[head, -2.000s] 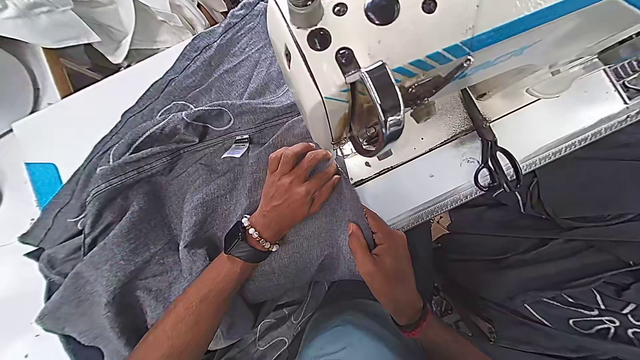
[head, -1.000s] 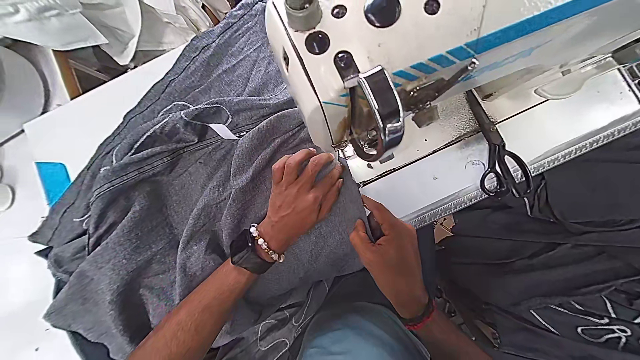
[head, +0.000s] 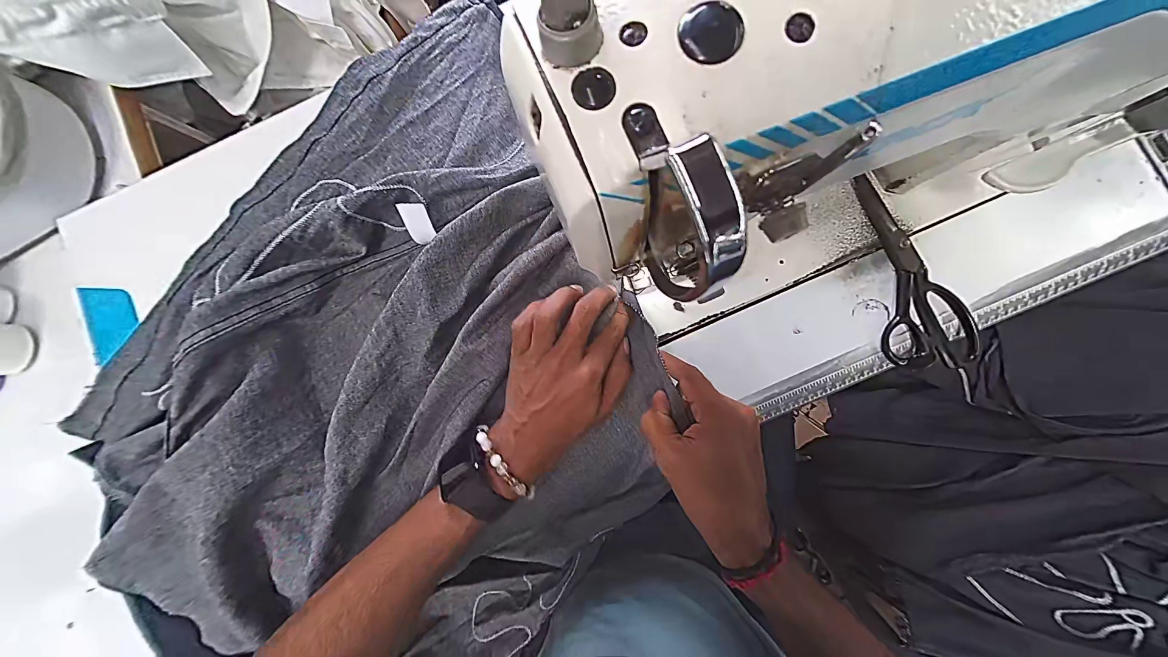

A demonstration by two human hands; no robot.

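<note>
Dark grey knit fabric [head: 401, 365] lies bunched over the bed of a white sewing machine [head: 776, 73], its right edge running under the machine's head near the presser foot. My left hand [head: 566, 374] rests on the fabric just in front of the needle area, fingers bent and pressed down. Pinched between the thumb and fingers of my right hand [head: 712, 447] is the fabric's edge, lower right of the left hand. A small white label [head: 416, 223] stands out on the cloth, with loose pale thread beside it. The needle itself is hidden.
Black-handled scissors [head: 922, 319] lie on the machine bed at right, above a measuring tape [head: 849, 374] along the table edge. Dark garments [head: 995, 474] with pale loose threads hang at lower right. White cloth pieces [head: 228, 46] are at upper left, near a blue patch [head: 108, 321] on the table.
The label on the cloth has shifted and turned as the fabric's folds moved. Both hands stay close to the machine's head, with the right still at the fabric edge.
</note>
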